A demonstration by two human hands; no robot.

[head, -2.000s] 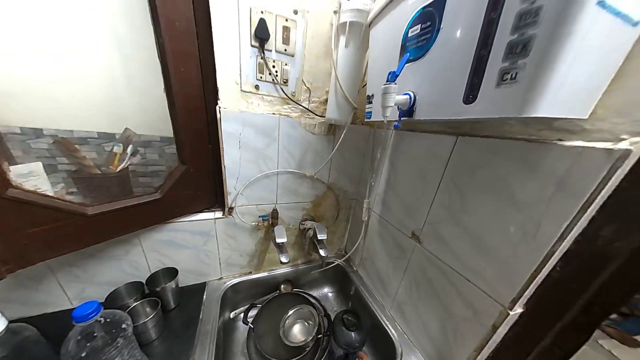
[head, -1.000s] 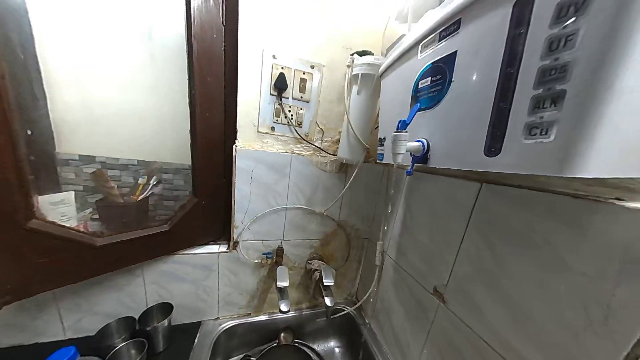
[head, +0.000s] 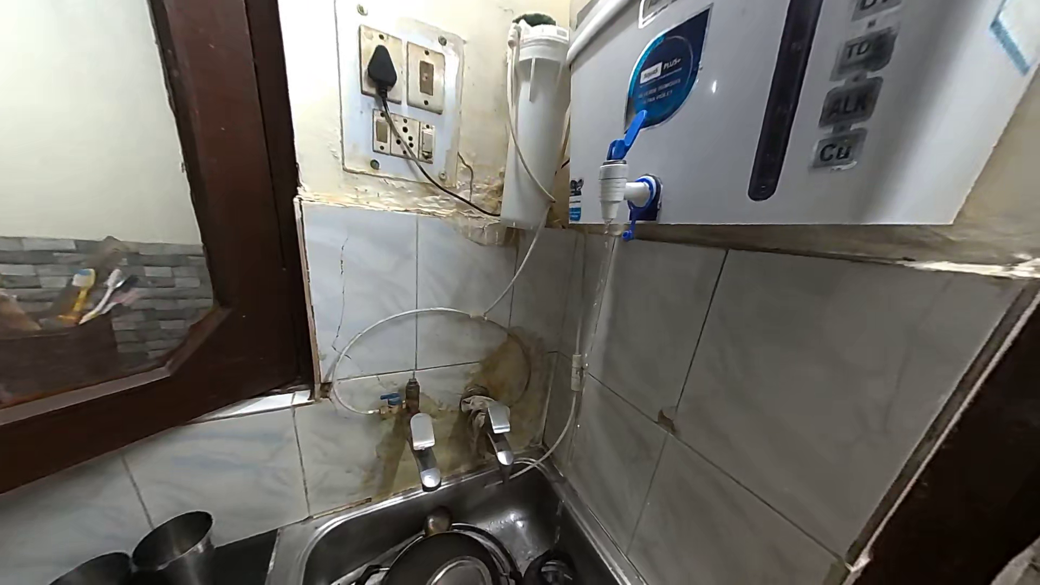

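Observation:
Neither of my hands is in view. A white wall-mounted water purifier (head: 723, 114) fills the upper right. Its white tap with a blue lever (head: 614, 183) has a thin stream of water falling from it toward the steel sink (head: 296, 552). In the sink lie a dark pan (head: 443, 561) and a black item (head: 550, 566) that I cannot make out, both cut off by the lower edge. Two chrome faucets, a left one (head: 423, 451) and a right one (head: 497, 431), stick out of the tiled wall above the sink.
Steel tumblers (head: 173, 543) stand on the dark counter at lower left. A wooden-framed window or mirror (head: 236, 162) takes up the left side. A switchboard with a black plug (head: 380, 71), a white filter cylinder (head: 536, 122) and a looping thin tube are on the wall.
The view has tilted upward, so less of the sink shows, and the blue-capped bottle seen earlier has left the picture. Water falls from the purifier tap in the earlier frames too.

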